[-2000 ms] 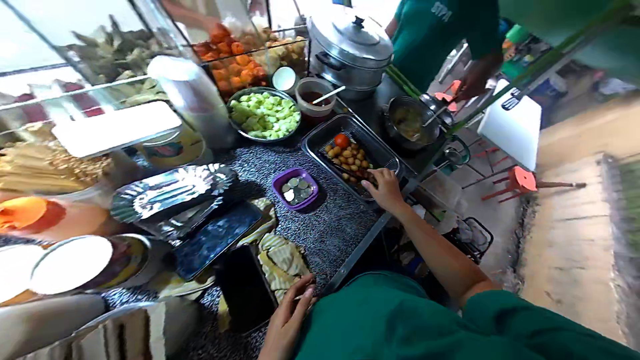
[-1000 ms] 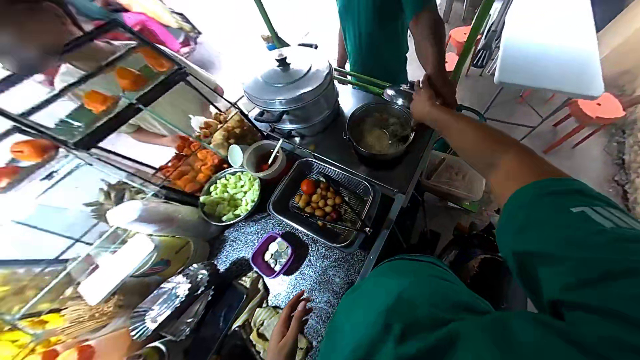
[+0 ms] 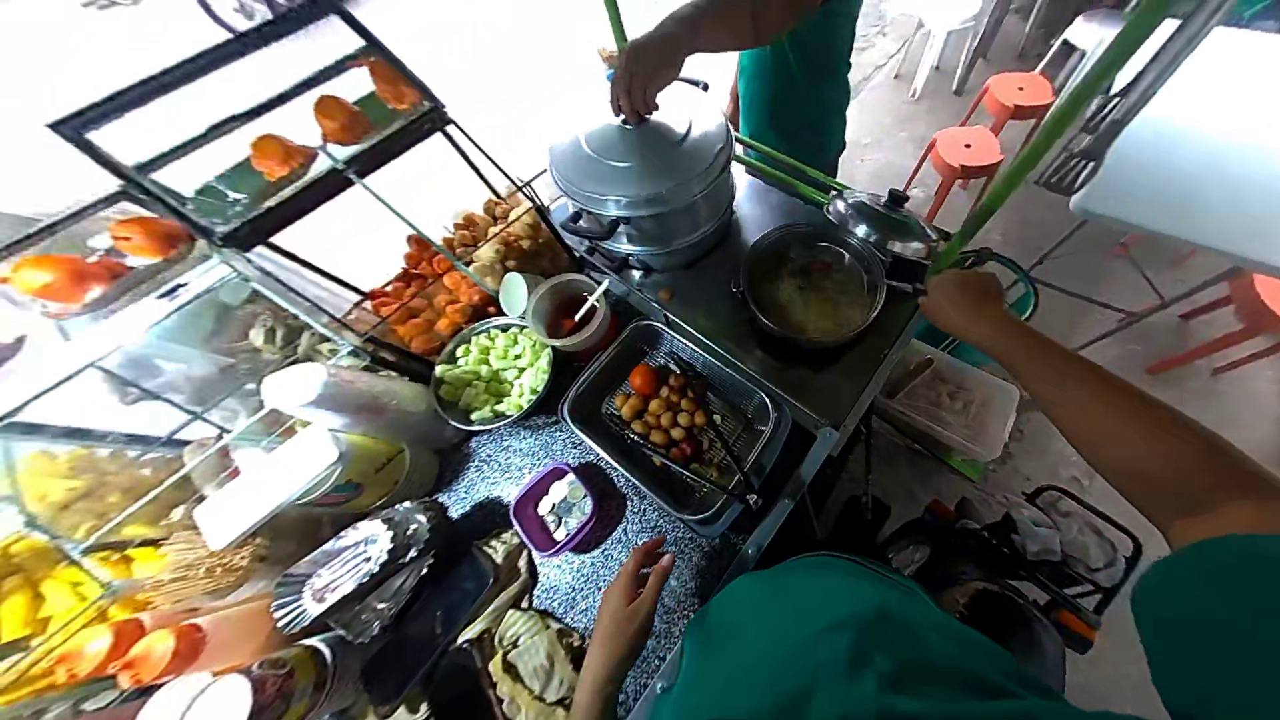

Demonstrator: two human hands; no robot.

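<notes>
My left hand [image 3: 632, 600] rests low over the speckled countertop [image 3: 560, 590], fingers apart and holding nothing, just below a purple bowl of coins [image 3: 552, 510]. My right hand [image 3: 962, 300] is curled at the stove's right edge, by a dark handle and a green pole; what its fingers touch is hidden. Left of it sits a pan of oil [image 3: 812, 285], with a metal lid [image 3: 885, 222] behind. A wire basket of small round balls and a red-orange one [image 3: 665, 405] lies in a metal tray [image 3: 590, 400].
A co-worker's hand [image 3: 645, 75] is on the lid of a large steamer pot [image 3: 640, 165]. Nearby are a bowl of chopped cucumber [image 3: 493, 375], a sauce tub [image 3: 570, 318], a glass-sided rack of orange fried food [image 3: 340, 120], foil trays [image 3: 350, 570] and a plastic bin [image 3: 950, 400].
My right hand has moved from the wire basket toward the stove's far side, then to its right edge. The co-worker's hand has come onto the steamer lid. The view has turned.
</notes>
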